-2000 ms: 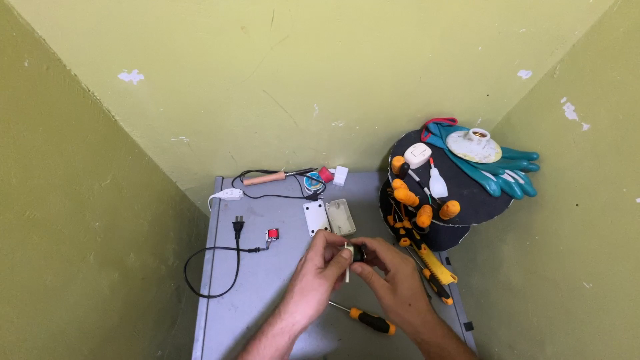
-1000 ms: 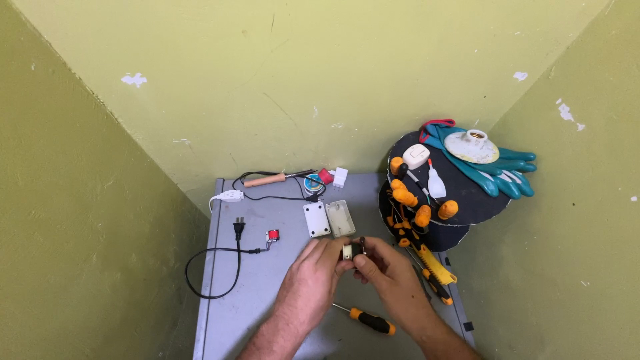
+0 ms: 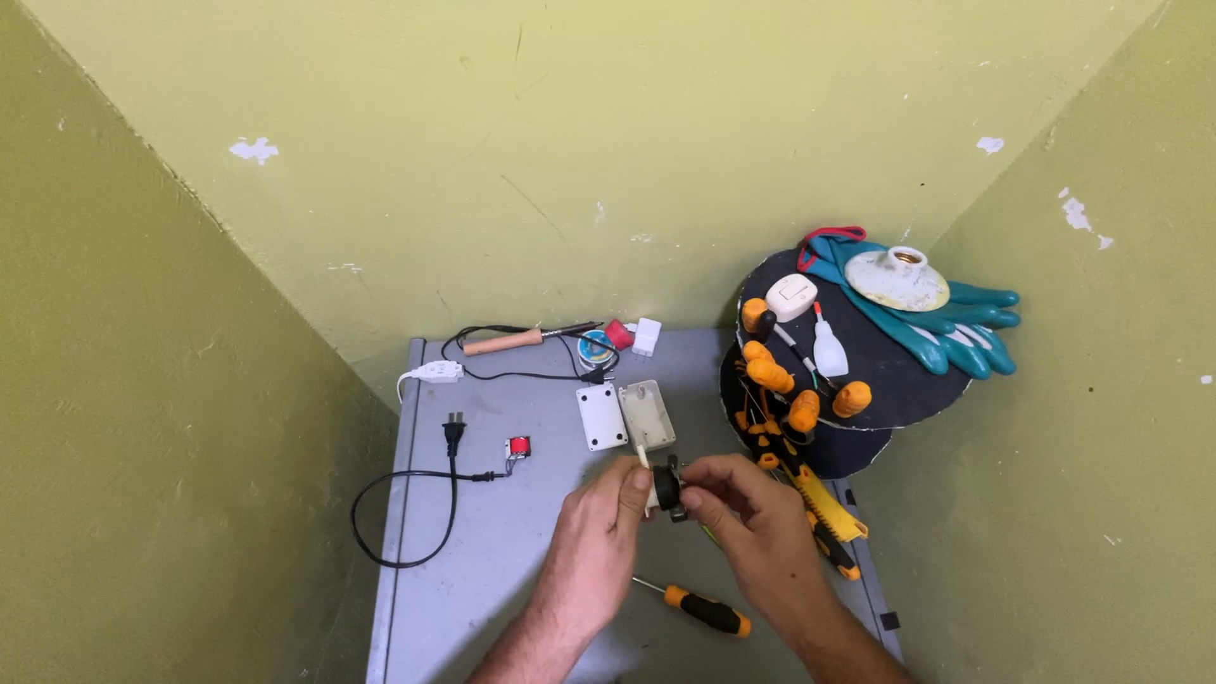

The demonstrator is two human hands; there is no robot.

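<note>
My left hand (image 3: 600, 537) grips a small white and black part (image 3: 667, 487), its thumb on the white side. My right hand (image 3: 755, 522) has thumb and fingertips on the part's dark side; what exactly the part is, I cannot tell. Beneath my hands lies a screwdriver (image 3: 708, 611) with a black and orange handle. Just beyond them are a white plastic cover (image 3: 601, 416) and an open, shallow white plastic box (image 3: 648, 415). To the left, a black cord with a two-pin plug (image 3: 454, 435) runs towards a small red coil (image 3: 519, 446).
A soldering iron (image 3: 503, 343), a solder spool (image 3: 597, 350) and a white extension socket (image 3: 439, 371) lie at the table's back. On the right, a black round two-level stand (image 3: 874, 404) holds orange-handled tools, teal gloves (image 3: 959, 332), a white lamp holder (image 3: 898, 277) and a squeeze bottle (image 3: 829, 350).
The held part has turned between my hands, and its dark side now shows more to the right. My right fingers have shifted on it. The things on the table have stayed put.
</note>
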